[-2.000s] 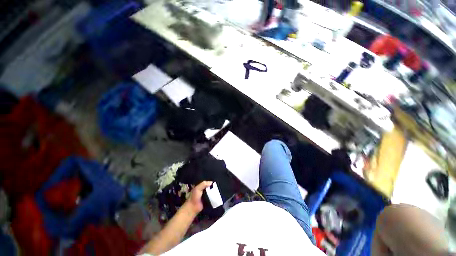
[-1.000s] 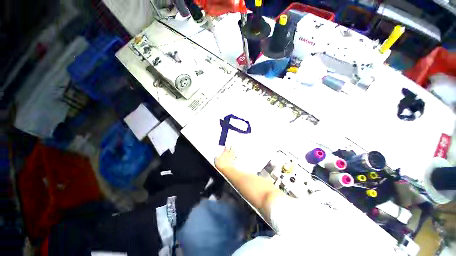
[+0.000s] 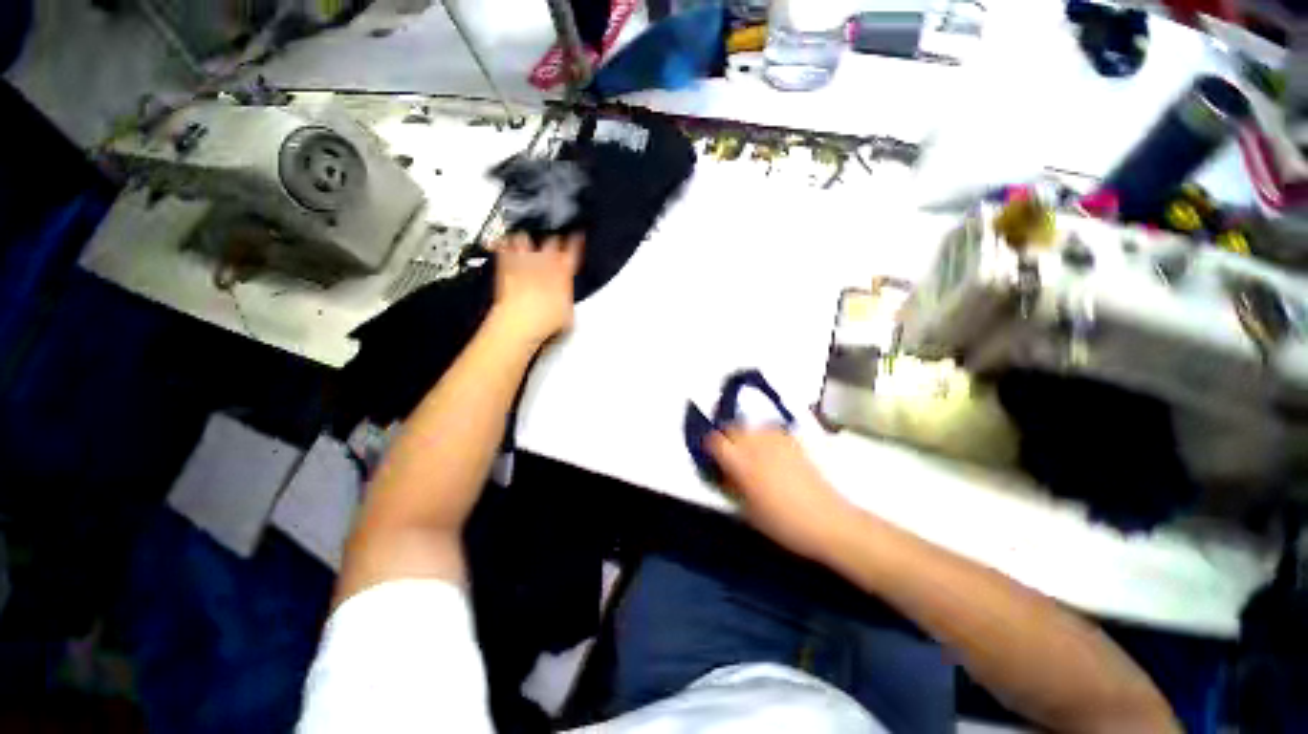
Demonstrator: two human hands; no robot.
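Observation:
A black cloth piece [image 3: 631,187] lies across the white table, left of centre, and hangs over its front edge. A grey-white crumpled patch shows on it. My left hand [image 3: 537,287] is on the cloth, its fingertips at the grey patch, holding it. A narrow navy strip [image 3: 700,437] lies looped near the table's front edge. My right hand [image 3: 768,466] has its fingers on the strip; they are blurred and partly bent around it.
A sewing machine [image 3: 323,179] stands at the left. Another machine [image 3: 1119,287] stands at the right, with dark cloth [image 3: 1105,445] under its arm. A dark thread cone [image 3: 1176,144], a clear container [image 3: 803,50] and blue cloth [image 3: 667,55] are behind. White sheets [image 3: 237,480] lie below left.
The black cloth is now on the table with my left hand on it. My right hand has come into view at the navy strip, whose loop has changed shape. The view has shifted.

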